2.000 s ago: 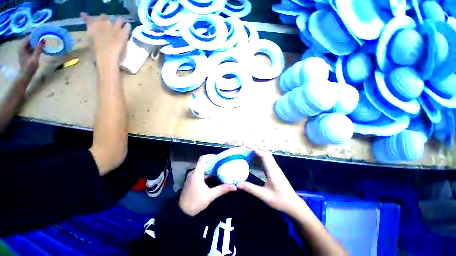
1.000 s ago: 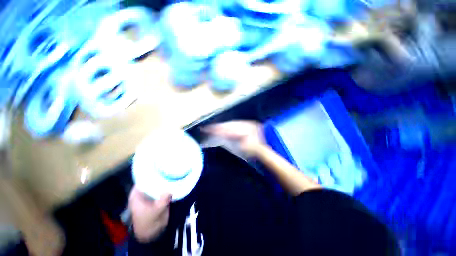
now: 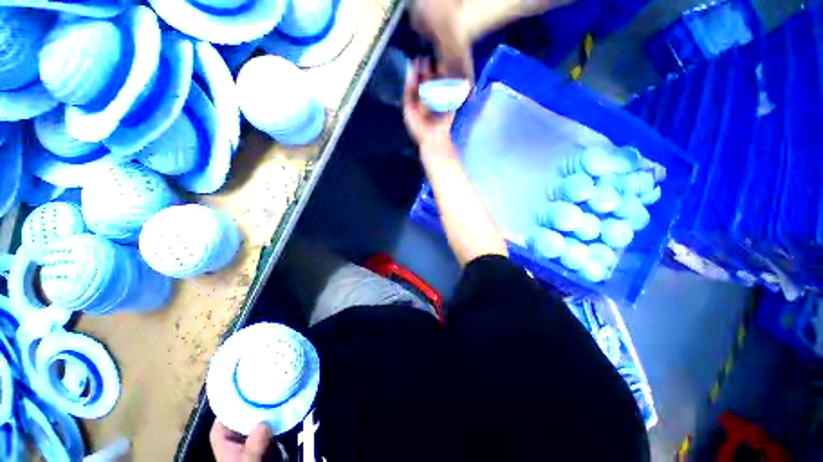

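My left hand (image 3: 240, 444), cut off by the bottom edge, grips the brim of an assembled pale blue-white hat (image 3: 271, 372), dome facing up, with a bright blue line around its base. My right hand (image 3: 428, 110) is stretched out at the top centre, beside the bin, with its fingers around a small hat crown (image 3: 443, 95). Another person's hand (image 3: 442, 34) is just above it; I cannot tell whether it touches the crown.
The workbench (image 3: 185, 338) on the left bears heaped hats (image 3: 162, 99), stacked crowns (image 3: 185, 240) and ring brims (image 3: 79, 374). A blue parts bin (image 3: 505, 144) with several crowns stands right of my arm. Stacked blue bins (image 3: 753, 162) and a red stool edge (image 3: 411, 275) also show.
The view has swung right toward the bin. My right hand has left the hat, reached out and taken hold of a crown. My left hand keeps the hat.
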